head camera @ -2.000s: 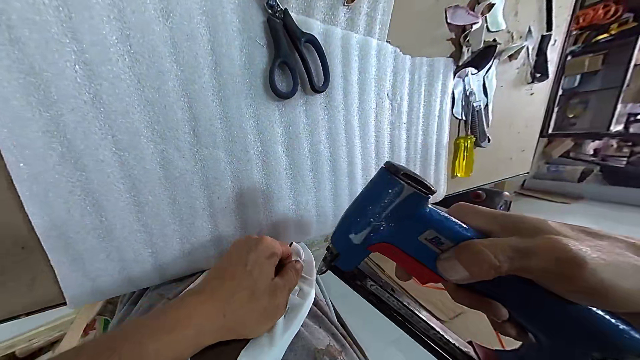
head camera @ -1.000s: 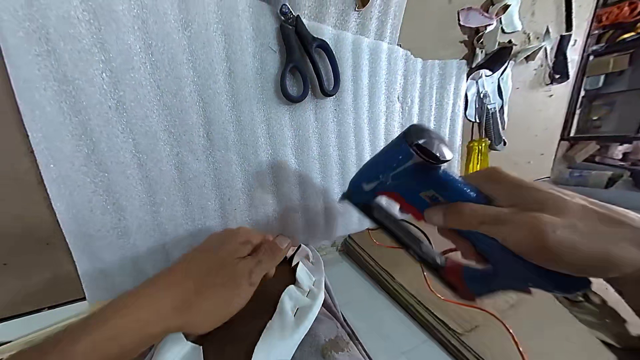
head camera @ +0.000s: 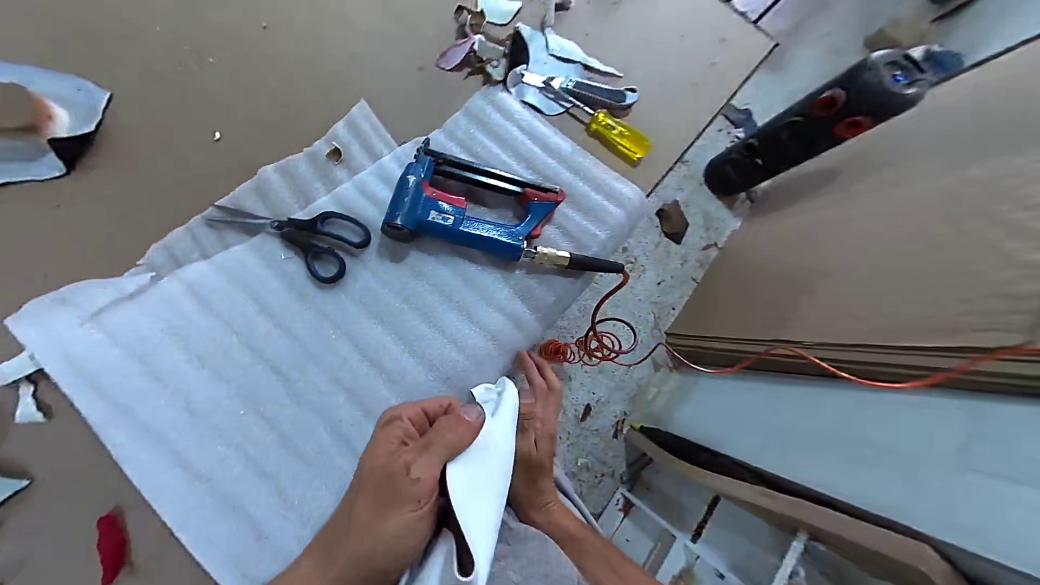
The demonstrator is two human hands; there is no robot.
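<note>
A white piece of upholstery material [head camera: 486, 471], folded over a dark inner side, stands between my two hands. My left hand [head camera: 402, 471] pinches its upper left edge between thumb and fingers. Against its right side lies my right hand [head camera: 536, 443], its fingers partly hidden behind the material. Beyond them a blue pneumatic stapler [head camera: 467, 213] with red parts rests on the white foam sheet [head camera: 268, 382], joined to a coiled orange air hose [head camera: 601, 337]. To the stapler's left lie black-handled scissors [head camera: 305, 236], their blades apart.
A yellow-handled screwdriver [head camera: 619, 136] and a utility knife [head camera: 597, 92] lie among scraps at the foam's far corner. A black power strip [head camera: 821, 122] is at the upper right, near stacked brown boards [head camera: 877, 244]. A red scrap [head camera: 111, 546] lies lower left on the tabletop [head camera: 284, 49].
The stapler, held in my right hand in both earlier frames, now lies on the foam sheet. My right hand has come to the white material. The view has swung strongly.
</note>
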